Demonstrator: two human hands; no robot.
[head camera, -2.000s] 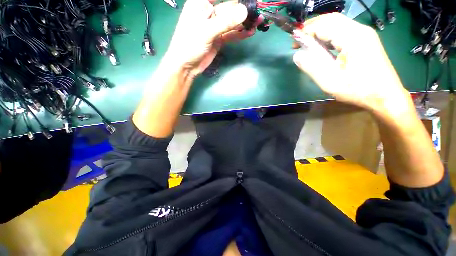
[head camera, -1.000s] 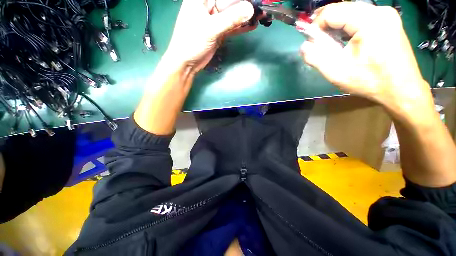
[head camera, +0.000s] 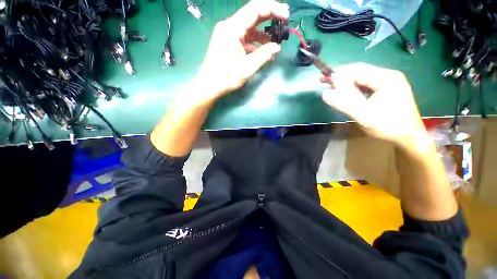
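Note:
My left hand (head camera: 234, 52) is bare and holds a black housing (head camera: 278, 31) between thumb and fingers above the green bench top. Thin red wires (head camera: 297, 36) run from the housing to a second black module (head camera: 308, 53) just to its right. My right hand (head camera: 376, 95) is closed around small pliers (head camera: 323, 68) with red on the handles. The pliers' tips lie at or over the second module; I cannot tell whether they grip it. A coiled black cord (head camera: 346, 23) lies behind, towards the right.
A large heap of black cables (head camera: 46, 60) covers the left of the green bench (head camera: 261, 106). A smaller cable heap (head camera: 473, 38) lies at right. A clear plastic bag (head camera: 393, 19) is behind the coil. Single cable ends lie near both heaps. Cardboard (head camera: 370, 155) stands below the bench at right.
My left hand has opened its grasp and shows the housing at its fingertips. My right hand and the pliers have moved down and nearer. The coil and plastic bag now show more fully.

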